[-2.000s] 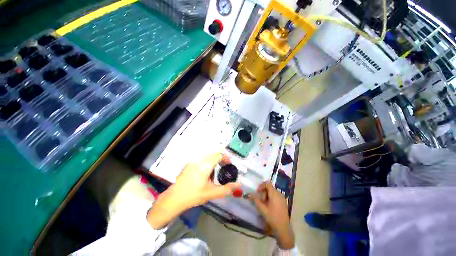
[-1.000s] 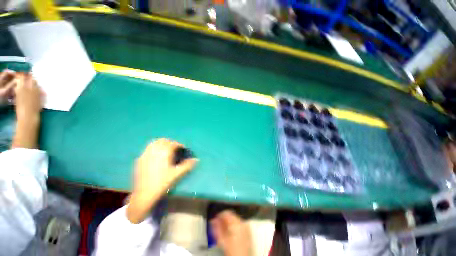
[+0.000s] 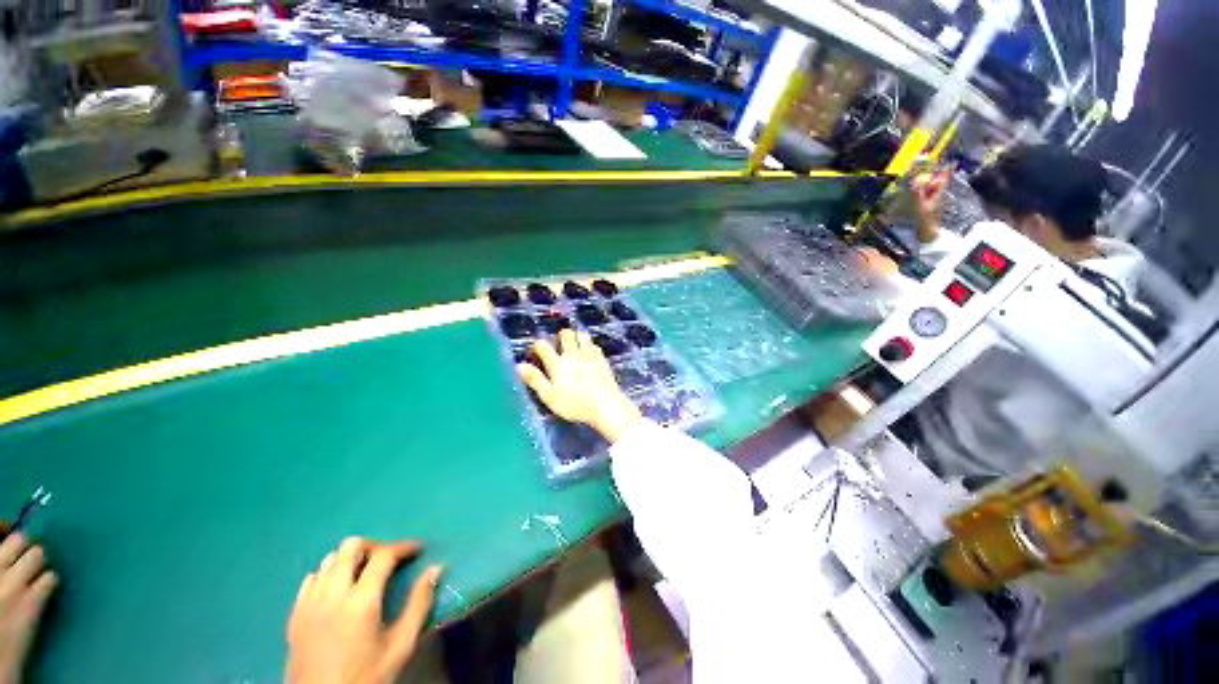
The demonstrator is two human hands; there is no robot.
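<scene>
My left hand is low over the front edge of the green bench, fingers apart, with nothing visible in it. My right hand reaches over the clear blister tray, fingertips down at its left pockets. Whether the fingers grip a unit is hidden. Black round units sit in the tray's far rows. At the lower right, the gold press head of the white press is beside the green fixture, with a dark round part at the fixture.
Clear empty trays lie flat and stacked right of the filled tray. Another person's hand is at the left edge, near a thin dark object. The press control box stands right. A person in white sits beyond it. Blue shelving is behind.
The view has swung right from the neighbour's papers, bringing the press back in. My right hand has moved onto the filled tray. The black unit seen at my left hand is no longer visible.
</scene>
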